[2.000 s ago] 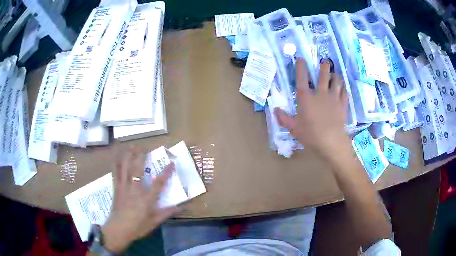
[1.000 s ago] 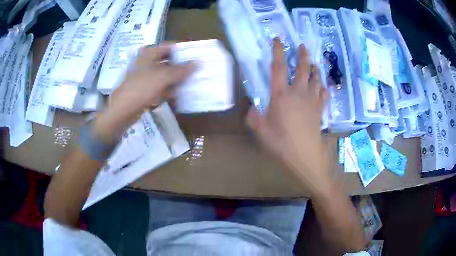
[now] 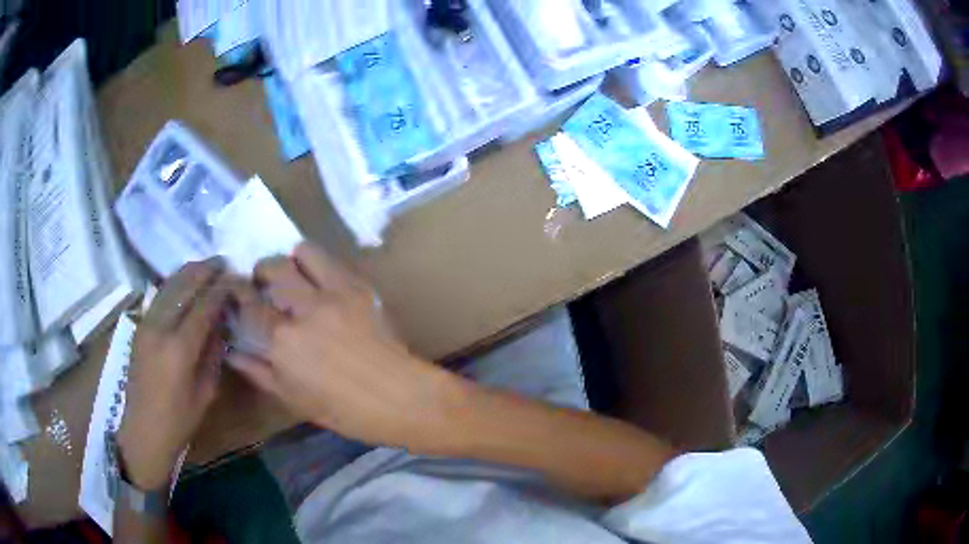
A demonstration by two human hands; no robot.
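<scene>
My left hand [image 3: 175, 367] and my right hand [image 3: 324, 345] are close together at the lower left, fingers bent around the near end of a clear plastic tray [image 3: 165, 202]. The tray's far wells show beyond my fingers. A white folded leaflet [image 3: 255, 228] lies on the tray by my fingertips. The tray's near end is mostly hidden by my hands. A white printed carton [image 3: 106, 420] lies partly beneath my left hand and wrist.
Printed cartons [image 3: 64, 213] are stacked at the left. Filled trays [image 3: 478, 80] with blue sachets lie at the top. Loose blue sachets [image 3: 627, 154] are near the right table edge. Diamond-printed cartons [image 3: 850, 53] lie top right. A brown box [image 3: 871, 425] below holds printed packets.
The view has swung right and down. A tray has come from the tray group to between my hands. Both hands have closed around it, with a leaflet on it. The carton is now under my left wrist.
</scene>
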